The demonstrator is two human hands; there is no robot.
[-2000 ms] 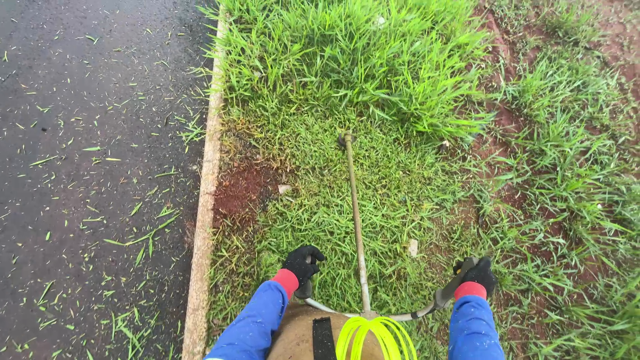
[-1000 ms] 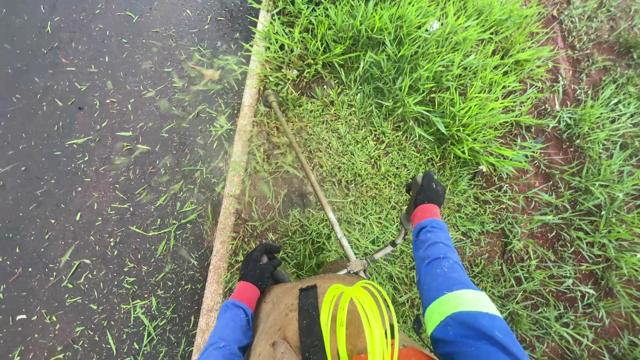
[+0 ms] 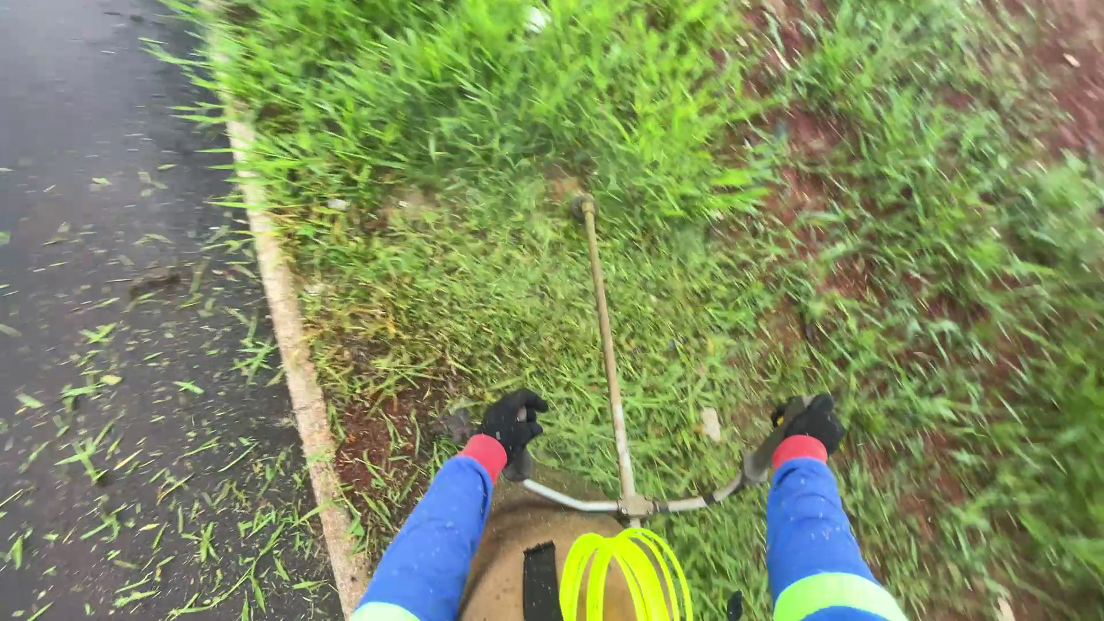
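My left hand (image 3: 515, 420), in a black glove with a red cuff, grips the left end of the curved handlebar (image 3: 573, 500) of a string trimmer. My right hand (image 3: 809, 421), gloved alike, is closed on the trimmer's right handle grip (image 3: 763, 453). From the bar's middle the straight shaft (image 3: 609, 354) runs forward, and the cutting head (image 3: 583, 205) sits low at the edge of the tall grass (image 3: 535, 103). A coil of neon yellow trimmer line (image 3: 625, 573) hangs at my front over a brown apron (image 3: 509, 552).
A concrete curb (image 3: 289, 336) divides the grass from wet dark asphalt (image 3: 95, 285) strewn with clippings on the left. Short cut grass (image 3: 483, 293) lies around the shaft. Red soil (image 3: 811, 190) shows on the right, and a small pale stone (image 3: 711, 424) lies near the right handle.
The trimmer head has swung from beside the curb rightward to the tall grass's edge. Both hands have moved with the handlebar, still gripping it.
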